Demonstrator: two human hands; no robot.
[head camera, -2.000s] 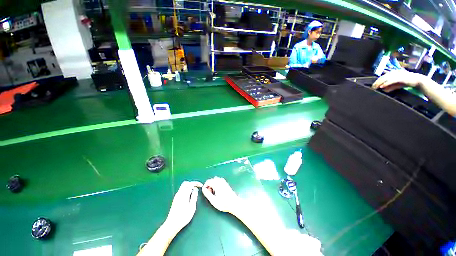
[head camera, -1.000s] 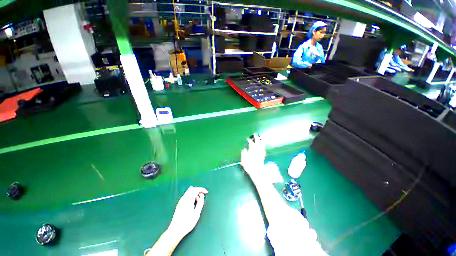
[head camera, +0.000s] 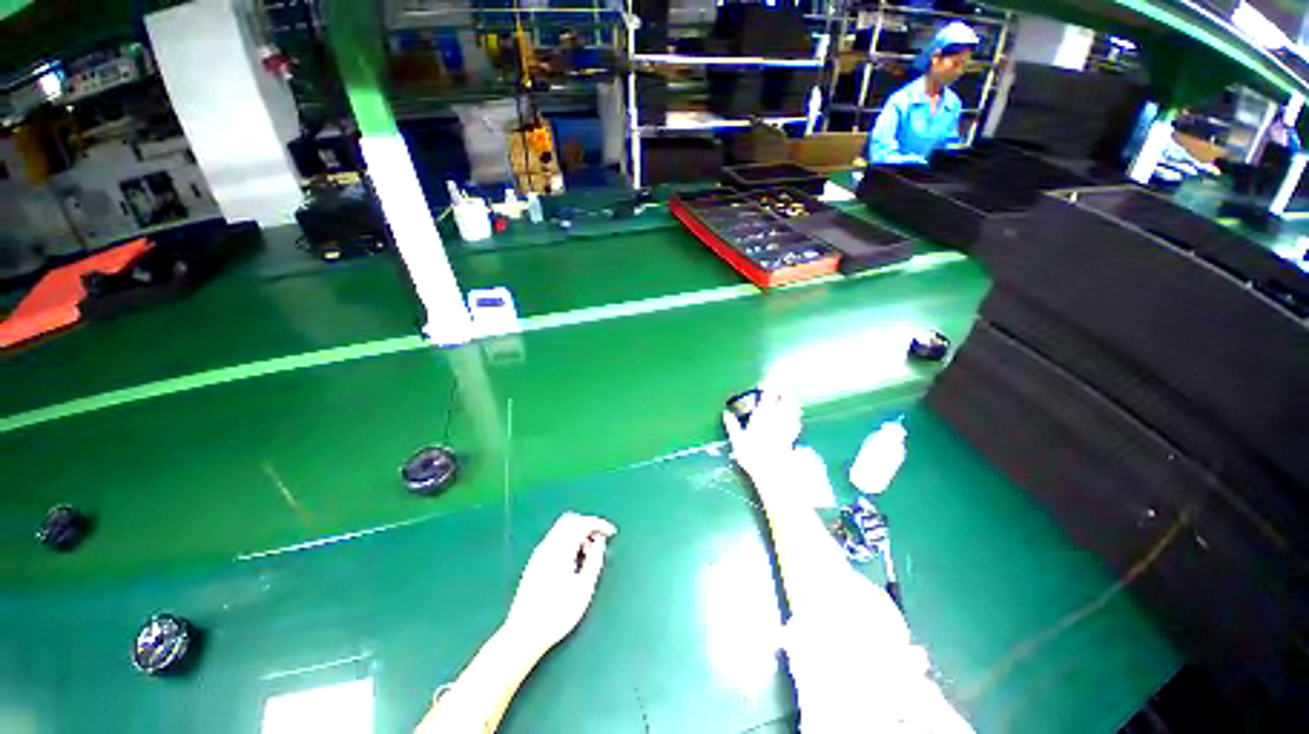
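Note:
My right hand (head camera: 768, 433) reaches forward, its fingers around the side of a round black assembly (head camera: 741, 407) on the green bench; whether it is lifted is unclear. My left hand (head camera: 563, 574) is low in the middle with curled fingers. A small reddish-dark part (head camera: 586, 549) shows between its thumb and fingers, too small to make out. Other round black-and-silver assemblies stand on the bench: one left of centre (head camera: 429, 469), one at far left (head camera: 62, 528), one at lower left (head camera: 164, 644) and one at right (head camera: 929, 346).
Right of my right forearm lie a white cloth (head camera: 814, 476), a small white bottle (head camera: 879, 458) and a silver-and-black piece with a handle (head camera: 863, 531). Black foam trays (head camera: 1105, 416) are stacked at right. Beyond are a red-edged parts tray (head camera: 747, 258), a white post (head camera: 418, 237) and a person in blue.
My hands were together at the centre; my right hand has gone forward and right to the round assembly. My left hand stays near the centre. The other person's hand over the trays has gone.

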